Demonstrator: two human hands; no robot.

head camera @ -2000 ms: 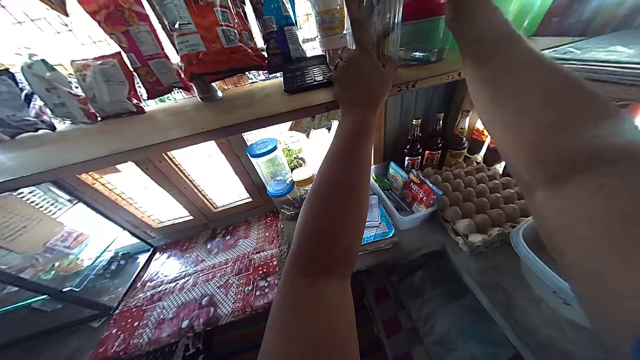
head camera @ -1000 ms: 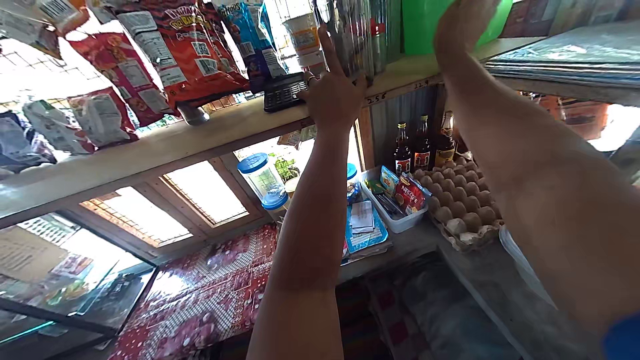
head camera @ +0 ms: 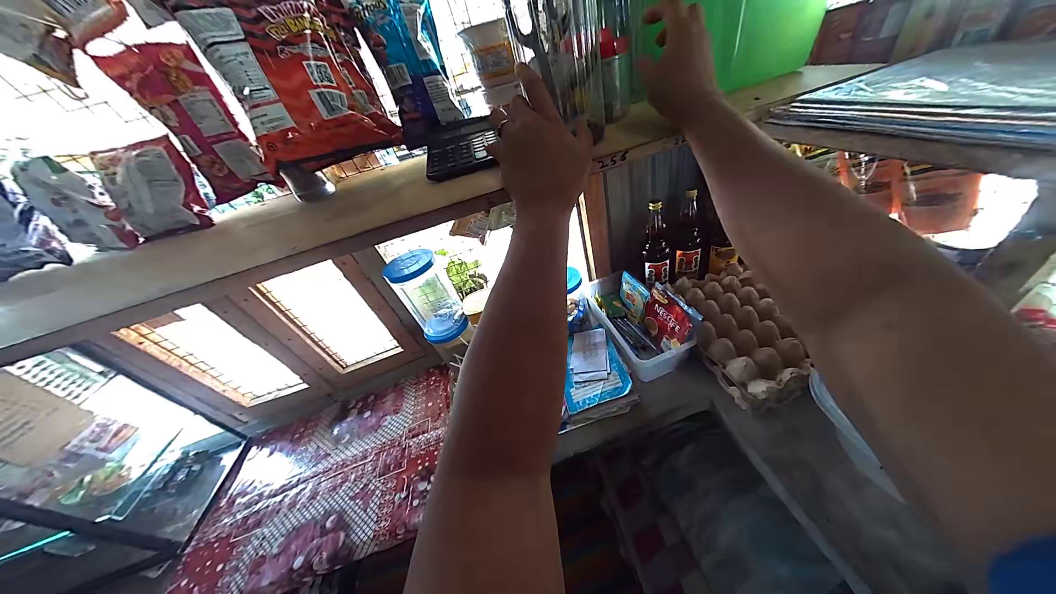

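On the upper wooden shelf, my left hand (head camera: 542,153) touches the lower part of a clear plastic container (head camera: 561,49), its index finger pointing up along the side. A black calculator (head camera: 462,148) lies just left of that hand, with a white tub (head camera: 491,58) behind it. My right hand (head camera: 678,62) is raised in front of a large green plastic container (head camera: 767,41), fingers apart; whether it touches the green wall I cannot tell. Between the hands stands a clear jar with a red lid (head camera: 615,74).
Snack bags (head camera: 322,91) hang or stand along the left of the shelf (head camera: 371,194). Below are a blue-lidded jar (head camera: 425,293), a white basket of sachets (head camera: 660,363), dark bottles (head camera: 656,243) and an egg tray (head camera: 747,330). Plastic-wrapped sheets (head camera: 924,91) lie at right.
The red thing seen above the shelf two seconds ago, beside the green, no longer shows there. My right hand has come lower into view, its fingers now visible. The view has shifted slightly.
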